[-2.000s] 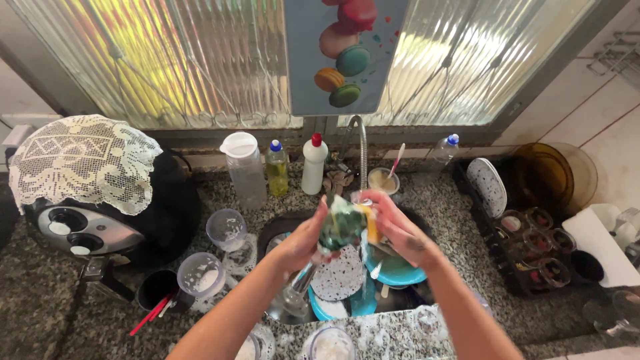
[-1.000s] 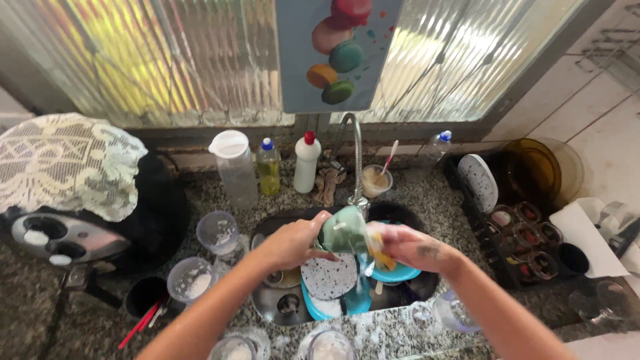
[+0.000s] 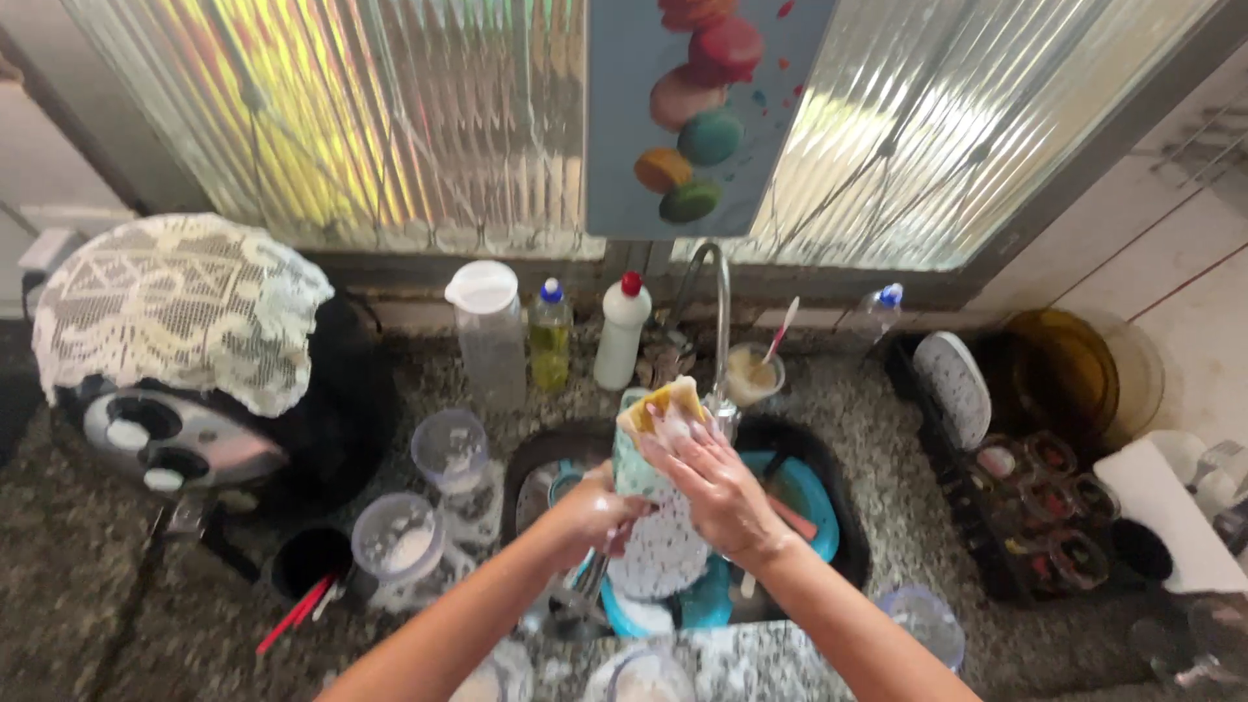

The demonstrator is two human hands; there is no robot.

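Note:
Over the sink, my left hand point(image 3: 597, 512) grips a pale green cup point(image 3: 636, 476) from its lower left side. My right hand point(image 3: 704, 478) presses a yellow sponge point(image 3: 663, 408) against the cup's upper right side; suds cover its fingers. Beneath them a speckled white plate point(image 3: 658, 556) lies in the sink, over a blue bowl point(image 3: 707, 600). Another blue bowl point(image 3: 824, 502) with utensils in it is at the sink's right. The curved metal faucet point(image 3: 722, 322) rises just behind my right hand.
Soapy plastic cups point(image 3: 398, 536) stand left of the sink and along its front edge. Behind are a lidded pitcher point(image 3: 487, 336), a dish soap bottle point(image 3: 551, 341) and a white bottle point(image 3: 622, 336). An air fryer point(image 3: 195, 439) is at left, a black dish rack point(image 3: 960, 507) at right.
The sponge has moved from the cup's right side up toward its upper part, with my right hand now spread over it. My left hand keeps hold of the cup.

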